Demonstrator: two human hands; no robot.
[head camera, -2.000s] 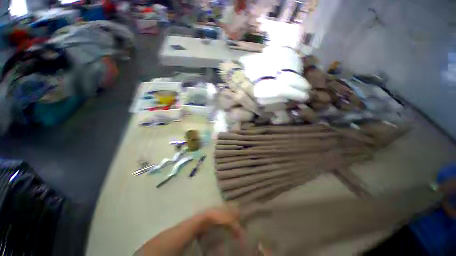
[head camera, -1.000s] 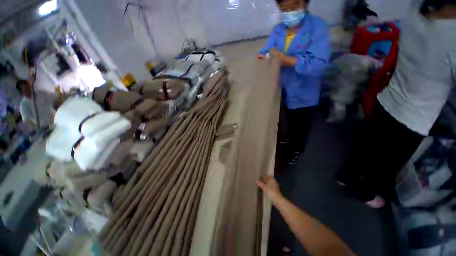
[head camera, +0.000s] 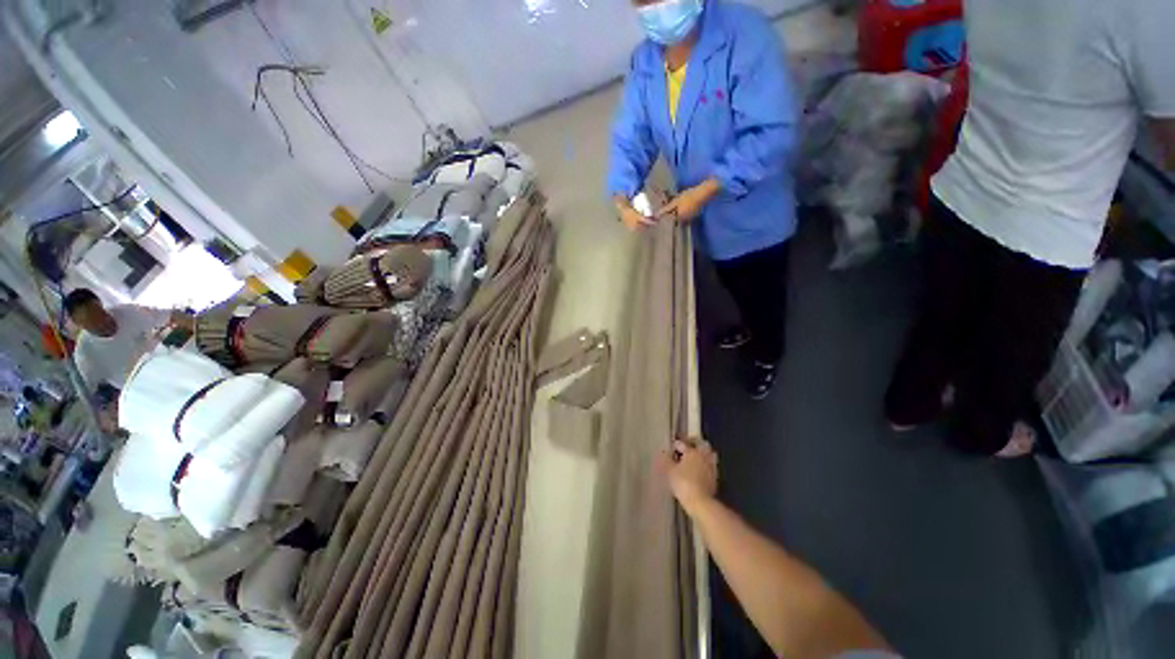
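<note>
A long brown cut panel (head camera: 638, 373) lies lengthwise along the table's right edge. My right hand (head camera: 692, 471) reaches in from the lower right, its fingers curled on the panel's right edge. My left hand is out of the picture. A co-worker's hands hold the panel's far end. To the left, long brown cut panels (head camera: 451, 438) lie fanned like pleats. Small cut parts (head camera: 582, 384) lie between the two, brown and folded, with small light dots.
Tied brown bundles (head camera: 296, 335) and white bundles (head camera: 213, 431) are piled along the left. A co-worker in blue (head camera: 722, 129) stands at the table's far right. Another person (head camera: 1057, 142) stands in the aisle, near a white crate (head camera: 1095, 412). The wall stands behind.
The view has shifted slightly. The co-worker's two hands are now close together at the panel's far end, lower than before. My right hand stays at the panel's edge; its fingers look more curled.
</note>
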